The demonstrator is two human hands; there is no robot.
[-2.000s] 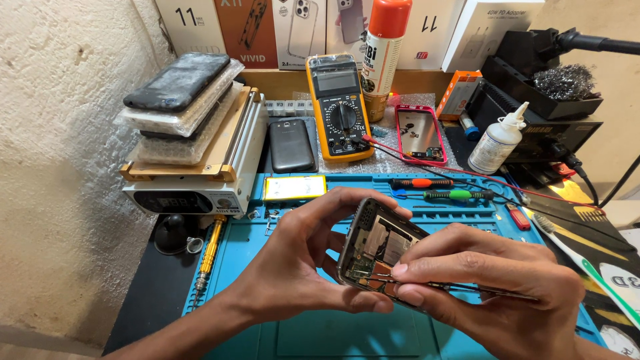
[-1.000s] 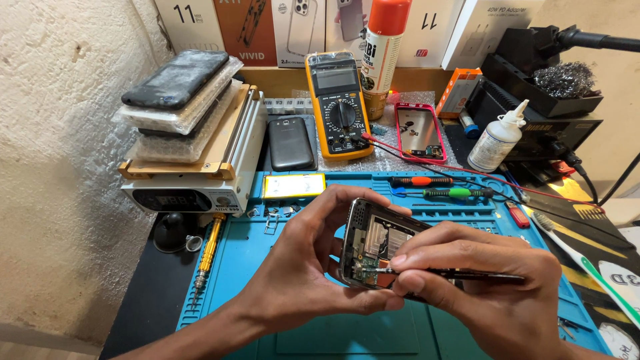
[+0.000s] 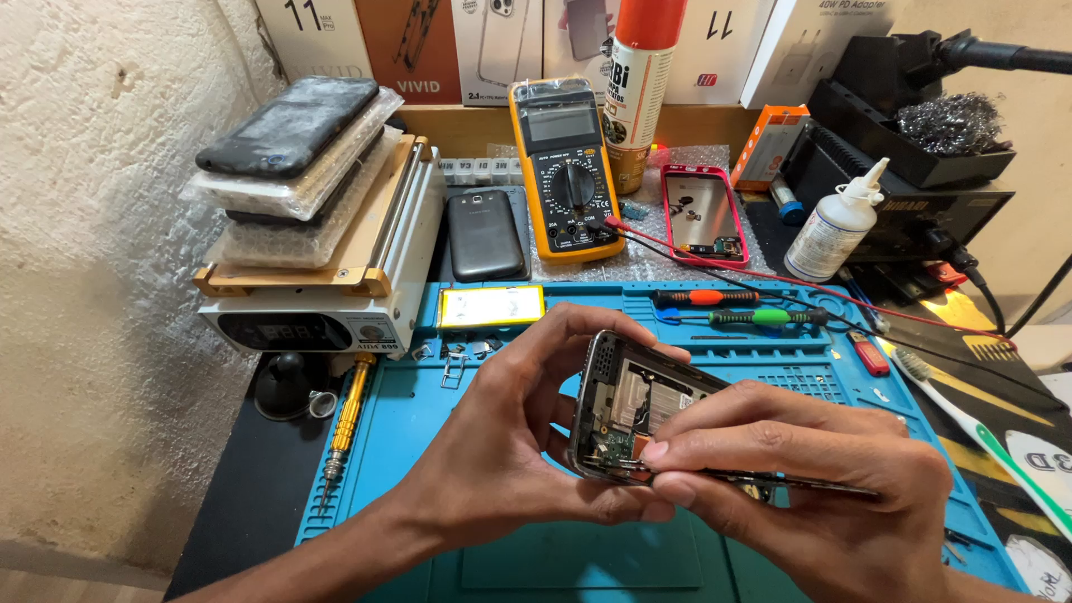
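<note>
My left hand (image 3: 519, 427) grips an opened smartphone (image 3: 624, 394) by its edges, tilted, above the blue silicone repair mat (image 3: 578, 557). The phone's inside faces up, showing a metal plate, a green circuit board and an orange flex cable. In my right hand (image 3: 796, 469) is a pair of dark tweezers (image 3: 787, 483), pinched between thumb and fingers. Their tips reach the small board at the phone's lower end; whether they grip a part cannot be told. My right fingers cover part of the phone. A battery (image 3: 491, 307) lies on the mat behind my left hand.
Behind stand a yellow multimeter (image 3: 569, 167), a spray can (image 3: 641, 84) and a dark phone back cover (image 3: 486, 236). Screwdrivers (image 3: 766, 317) lie at the mat's back. Left are a gold screwdriver (image 3: 345, 427) and stacked phones (image 3: 289, 126); right, a white bottle (image 3: 837, 226) and toothbrush (image 3: 980, 435).
The tweezers' tips and my right fingers have shifted slightly over the phone's lower board. The phone is tilted a little differently in my left hand than two seconds ago.
</note>
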